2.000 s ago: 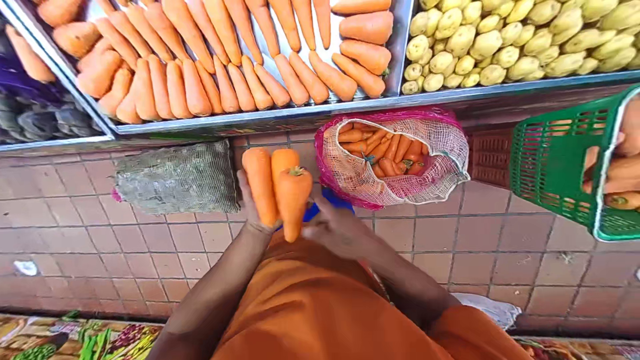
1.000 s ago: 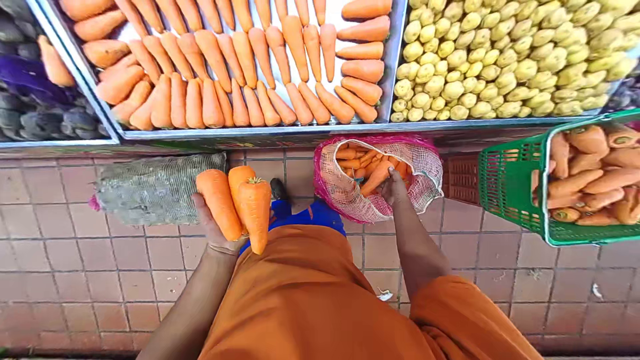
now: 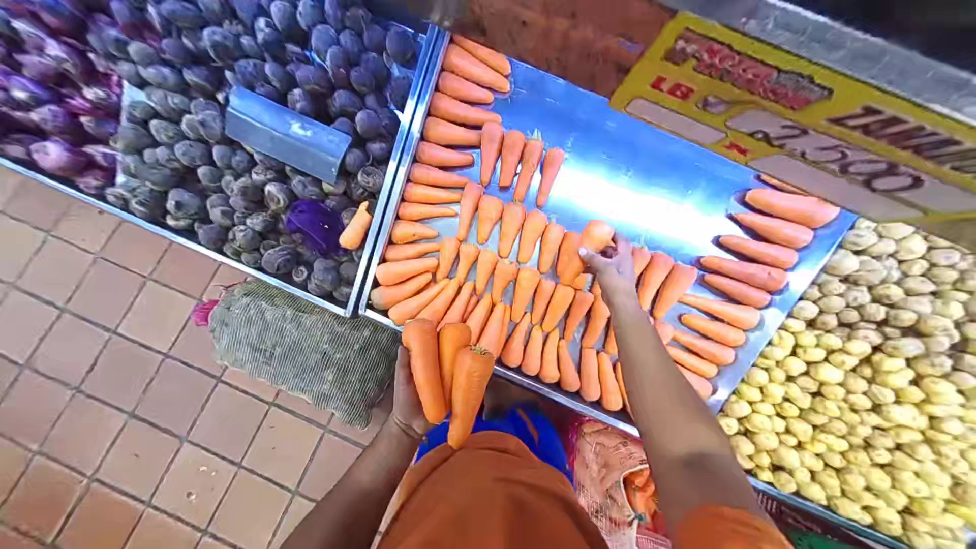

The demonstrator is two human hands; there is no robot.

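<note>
Three large carrots (image 3: 470,385) rest in my left hand (image 3: 409,396), held in front of my body near the front edge of the metal display tray (image 3: 648,179). My right hand (image 3: 612,267) reaches over the tray with its fingers on a carrot (image 3: 597,233), at the row of carrots laid side by side. Further carrots (image 3: 442,156) line the tray's left side, and others (image 3: 751,271) lie along its right side. The mesh sack of carrots (image 3: 610,465) stands below the tray, partly hidden by my right arm.
Beetroots (image 3: 244,175) with a grey metal block (image 3: 288,134) fill the left bin, red onions beyond. Yellowish potatoes (image 3: 831,396) lie at the right. A yellow price sign (image 3: 808,114) overhangs the tray. A full mesh sack (image 3: 297,351) lies on the tiled floor.
My right hand has moved from the carrot sack up to the tray and now has a carrot. My left hand still holds its carrots. The view has tilted up and turned.
</note>
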